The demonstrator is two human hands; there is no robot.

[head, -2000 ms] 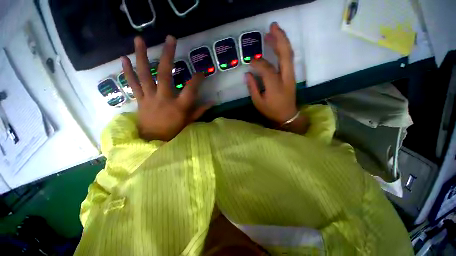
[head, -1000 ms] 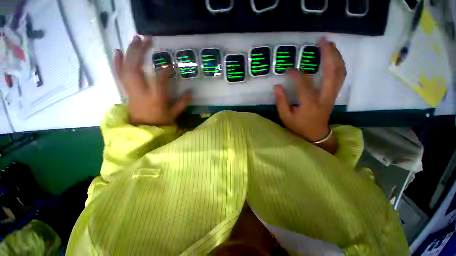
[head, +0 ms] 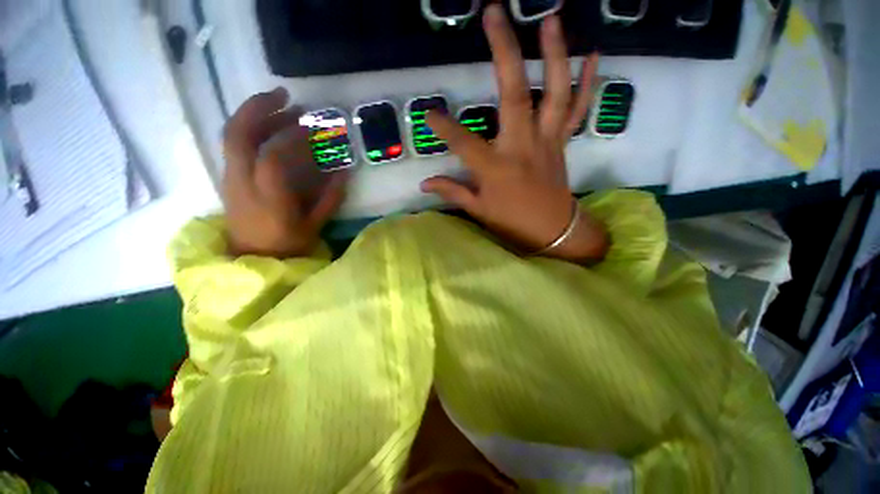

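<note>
A row of several smartwatches with silver rims lies on the white work mat (head: pixel 396 188). The rightmost smartwatch (head: pixel 614 108) and most others show green text lines. The second smartwatch from the left (head: pixel 377 132) shows a dark screen with small green and red buttons. My right hand (head: pixel 521 169) is spread over the right half of the row, covering parts of several watches, its thumb and index finger near the middle ones. My left hand (head: pixel 275 183) is at the left end, beside the leftmost visible smartwatch (head: pixel 330 145), slightly blurred, fingers apart. Neither hand holds anything.
A black foam tray (head: pixel 376 43) lies behind the row, with several silver-rimmed watches at the top edge. Record sheets (head: pixel 68 145) lie at the left. Paper with yellow sticky notes (head: pixel 799 87) and a pen (head: pixel 762 82) are at the right. A green bench edge (head: pixel 724 196) runs in front.
My right hand has moved left from the right end and spread across the row. The second watch from the left now shows red and green buttons instead of green lines. My left hand stays at the left end.
</note>
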